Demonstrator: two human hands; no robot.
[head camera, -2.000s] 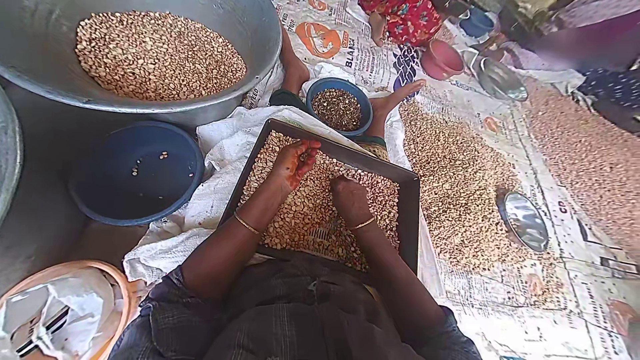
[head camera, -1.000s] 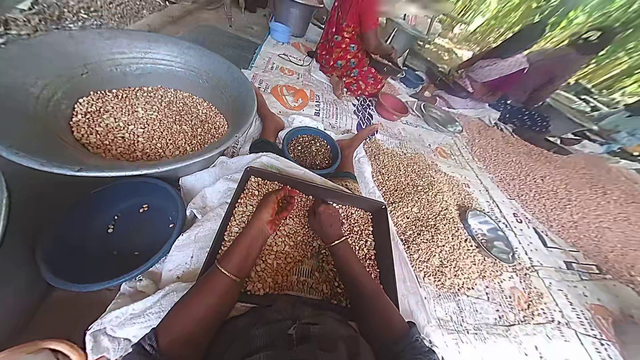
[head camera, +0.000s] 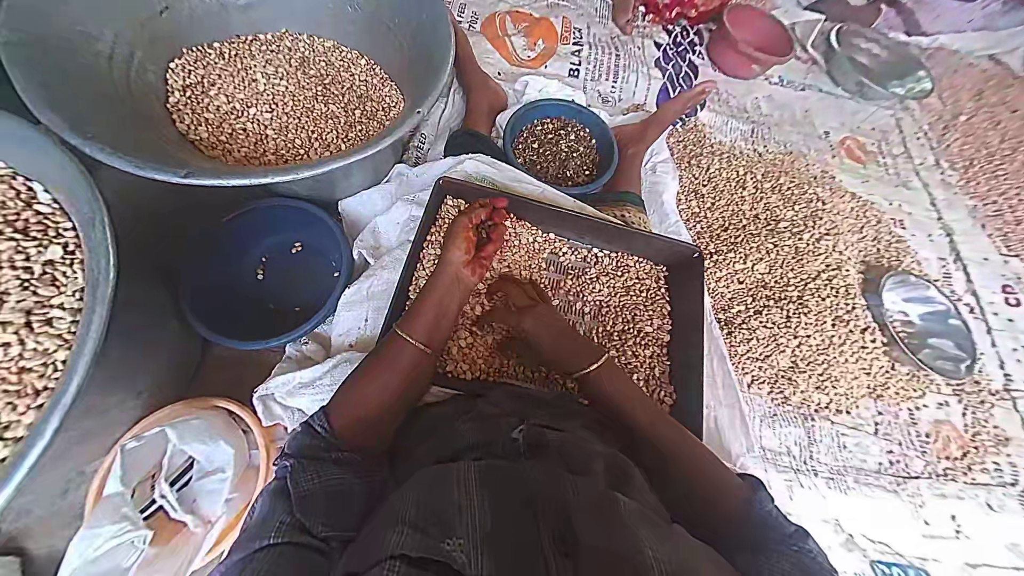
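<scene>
A dark rectangular tray (head camera: 688, 344) lies on my lap, spread with pale split nuts or seeds (head camera: 616, 312). Over its left part, my left hand (head camera: 478, 240) is palm up with curled fingers around a few small dark bits; reddish stains mark the fingers. My right hand (head camera: 524, 312) is low over the tray's middle, fingers spread and bent down at the nuts; whether it holds any is hidden. Slotted patches of the tray's floor show between the nuts. Just beyond the tray stands a small blue bowl (head camera: 604, 172) of dark brown bits.
Large metal basins (head camera: 432, 120) of nuts stand at the left. Near them are a dark blue basin (head camera: 328, 308) with several nuts and an orange-rimmed tub (head camera: 264, 448) holding a white bag. Nuts, a metal plate (head camera: 928, 324) and a pink bowl (head camera: 752, 40) lie on sacking at right.
My right hand has shifted toward the body and left within the tray, its fingers now spread rather than bunched. The view has tipped down again after showing people farther off.
</scene>
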